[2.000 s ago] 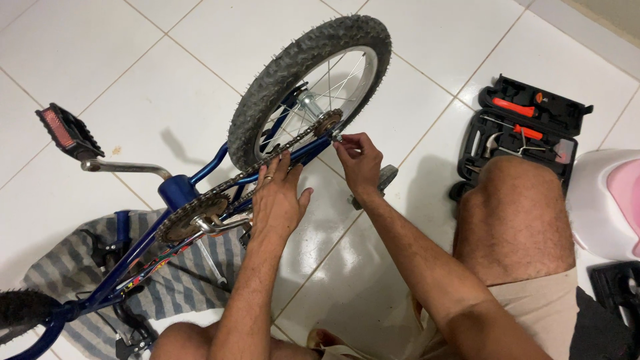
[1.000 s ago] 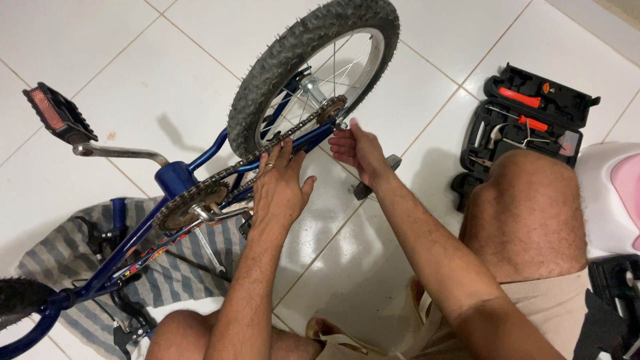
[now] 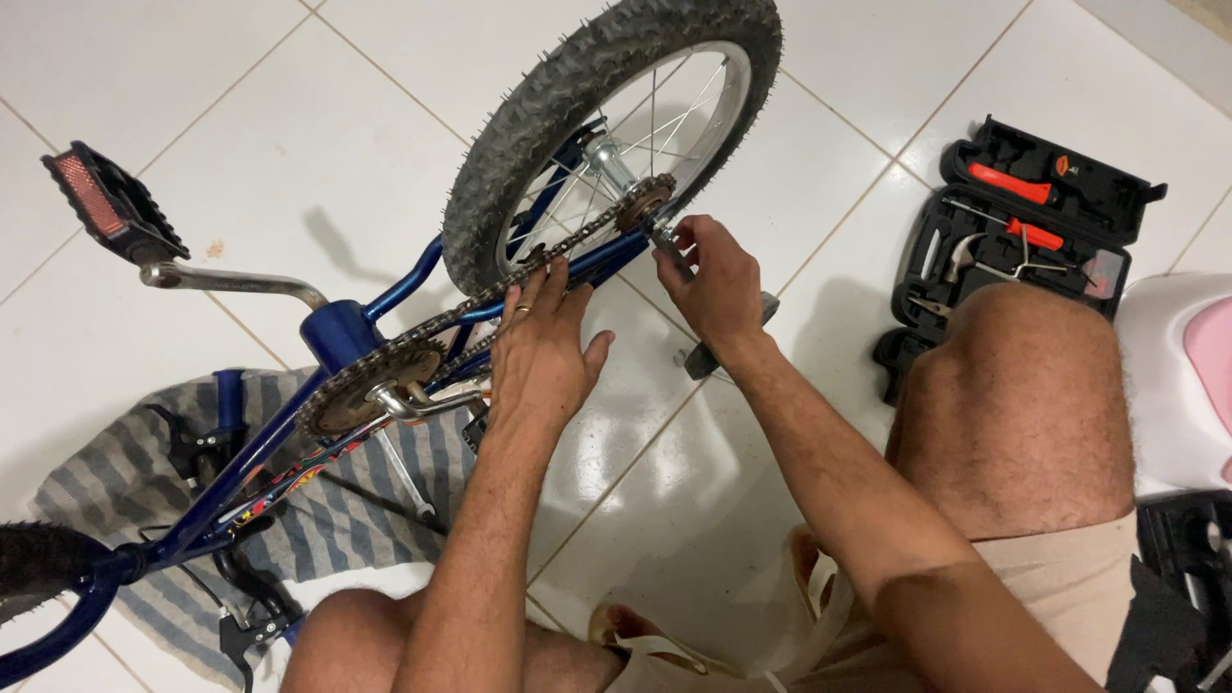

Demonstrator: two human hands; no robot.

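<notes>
A blue bicycle frame (image 3: 339,335) lies upside down, its knobby rear tire (image 3: 520,125) at the top. My left hand (image 3: 541,346) rests with spread fingers on the bicycle chain (image 3: 414,342) and the frame tube beside it. At the rear axle end, close by the small sprocket (image 3: 645,200), my right hand (image 3: 710,279) has thumb and fingers pinched around a small metal part, mostly hidden by the fingers. The large chainring (image 3: 380,385) and the crank arm (image 3: 241,281) with its black pedal (image 3: 114,204) are to the left.
An opened black tool case (image 3: 1011,255) with orange-handled tools lies at the right, beside my knee. A striped cloth (image 3: 318,520) lies under the handlebar, with a wrench (image 3: 409,476) on it. A white and pink plastic object (image 3: 1169,385) stands at the right edge.
My right hand, its fingers more open beside the axle one second ago, is now closed in a pinch at the axle end. My left hand stays on the chain.
</notes>
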